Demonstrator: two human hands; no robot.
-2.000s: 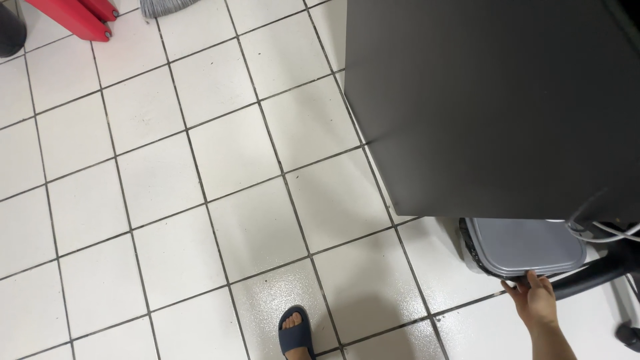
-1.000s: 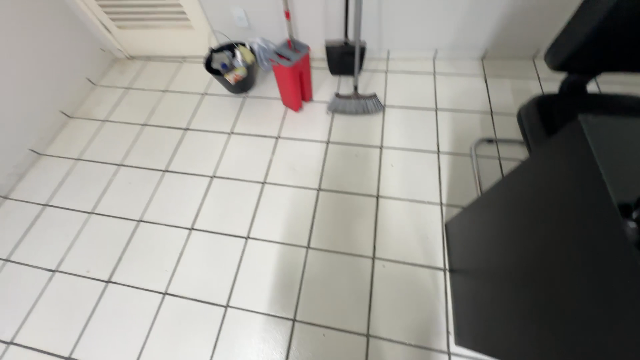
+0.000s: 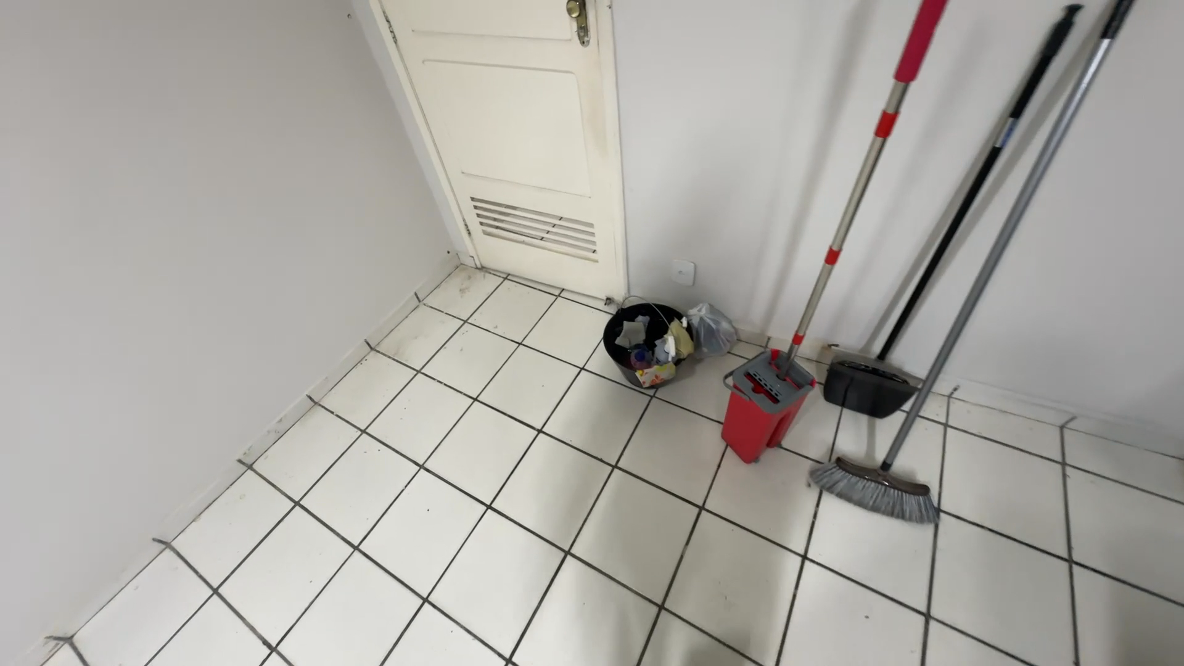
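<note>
Neither my left hand nor my right hand is in the head view. Along the back wall stands a red flat-mop bucket (image 3: 757, 421) with a grey top, and a mop handle (image 3: 856, 194) with a red grip rises from it. To its left is a black bucket (image 3: 629, 370) holding cloths and bottles, with a tied plastic bag (image 3: 711, 330) beside it. A long-handled black dustpan (image 3: 868, 387) leans at the wall on the right. In front of it a broom with grey bristles (image 3: 874, 492) rests on the floor, its grey handle slanting up to the right.
A cream panelled door (image 3: 509, 120) with a louvred vent and a brass-coloured handle is shut in the corner. A plain wall (image 3: 185, 231) runs down the left side. White floor tiles (image 3: 444, 518) with dark joints spread across the foreground. A socket plate (image 3: 683, 272) sits low on the wall.
The view has swung from the dark cabinet to the corner with the door. My right hand, at the grey lid of a container two seconds ago, has left the view.
</note>
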